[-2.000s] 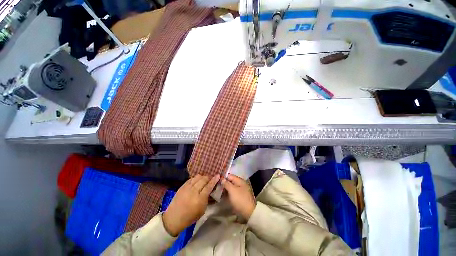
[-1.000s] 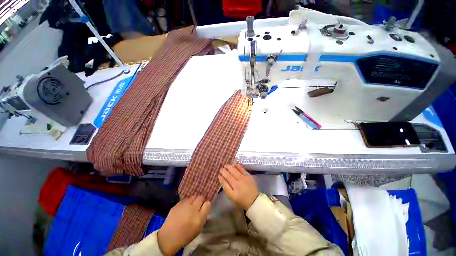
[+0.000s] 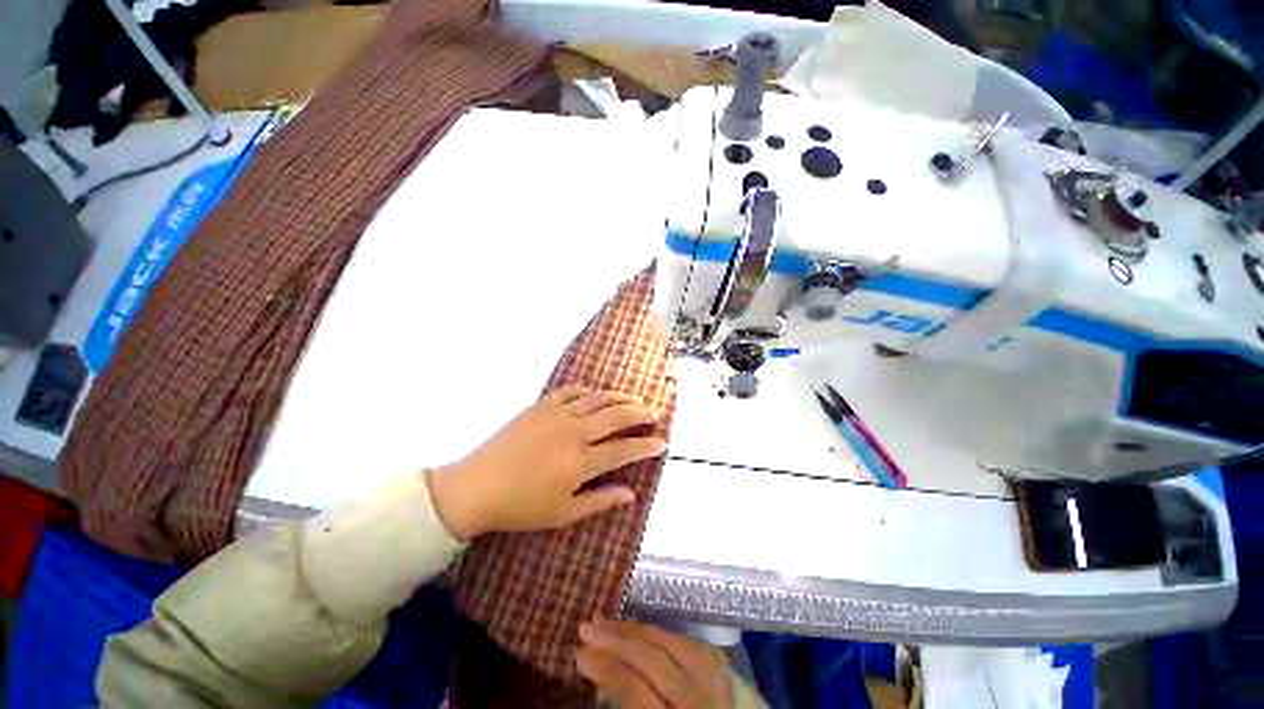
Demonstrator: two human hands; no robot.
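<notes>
A brown-red checked fabric strip (image 3: 555,575) runs from under the lit needle area of the white JACK sewing machine (image 3: 887,277) down over the table's front edge. My left hand (image 3: 555,464) lies flat on the strip below the needle, palm down, fingers apart, pointing right. My right hand (image 3: 659,668) is at the strip's right edge, just below the table edge, partly cut off by the bottom of the picture. Its fingertips touch the strip; whether they pinch it cannot be told. The presser foot is small and partly hidden by the machine head.
A thick checked strip bundle (image 3: 264,263) lies at left, hanging over the front edge. Snips (image 3: 862,436) and a black phone (image 3: 1095,525) lie right of the needle. A second JACK machine (image 3: 35,249) stands far left. White pieces (image 3: 991,679) and blue crates show below.
My left hand has moved from the strip's lower end up onto the strip on the table. My right hand is lower in the picture. The camera view has shifted closer to the machine.
</notes>
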